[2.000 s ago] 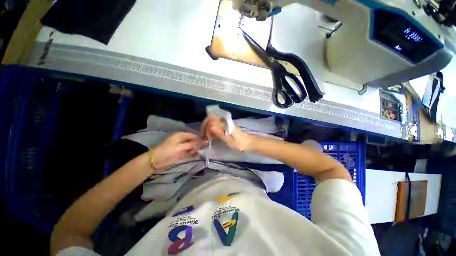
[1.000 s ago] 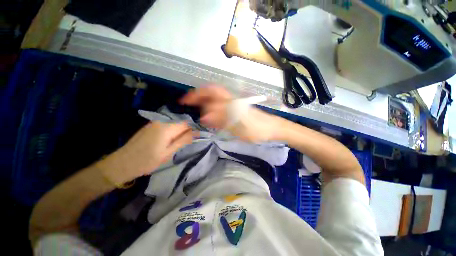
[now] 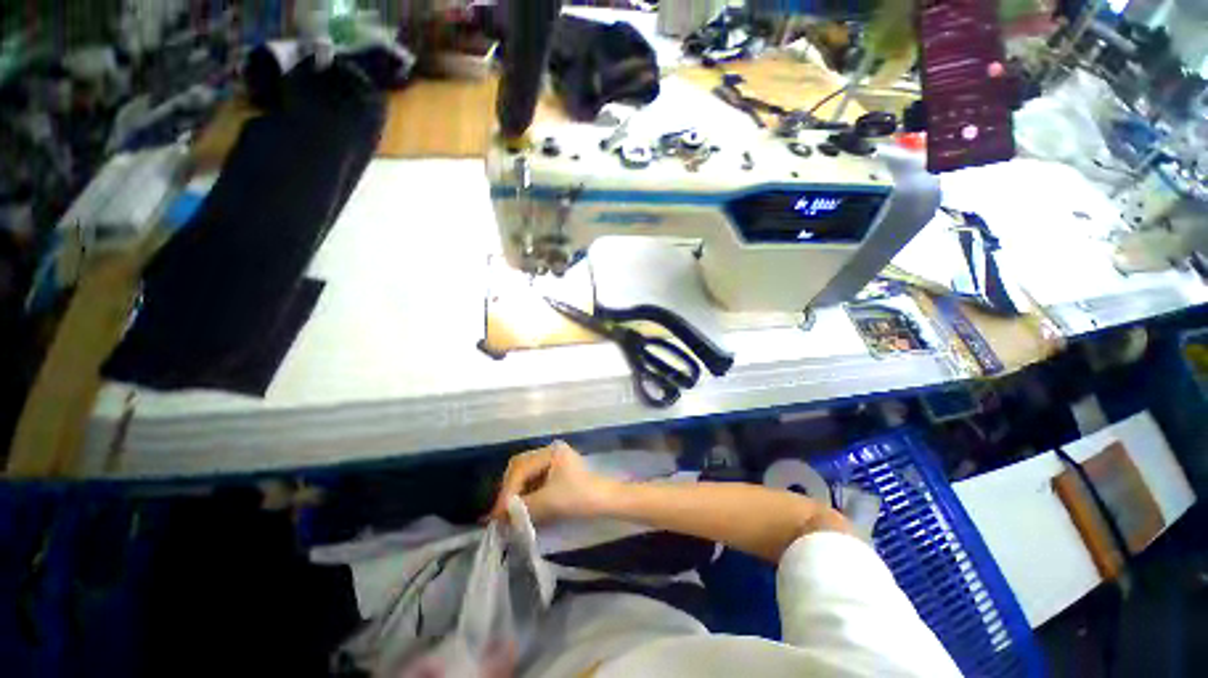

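Pale grey-white cloth pieces (image 3: 493,589) lie in a loose heap on my lap below the table edge, with dark parts among them. My right hand (image 3: 550,482) pinches one pale piece at its upper end and holds it up. My left hand (image 3: 466,657) is a blurred patch of skin at the bottom edge, mostly cut off and partly behind the cloth, so its grip cannot be told.
Black-handled shears (image 3: 647,358) lie beside a curved black strip (image 3: 689,339), in front of the sewing machine (image 3: 623,199). Black fabric (image 3: 245,258) is stacked at left on the table. A blue basket (image 3: 927,550) stands at lower right, with a white roll (image 3: 792,480) by it.
The view has tilted up, showing the whole machine and the background. My left hand has dropped towards the bottom edge. My right hand now holds up a pale cloth piece.
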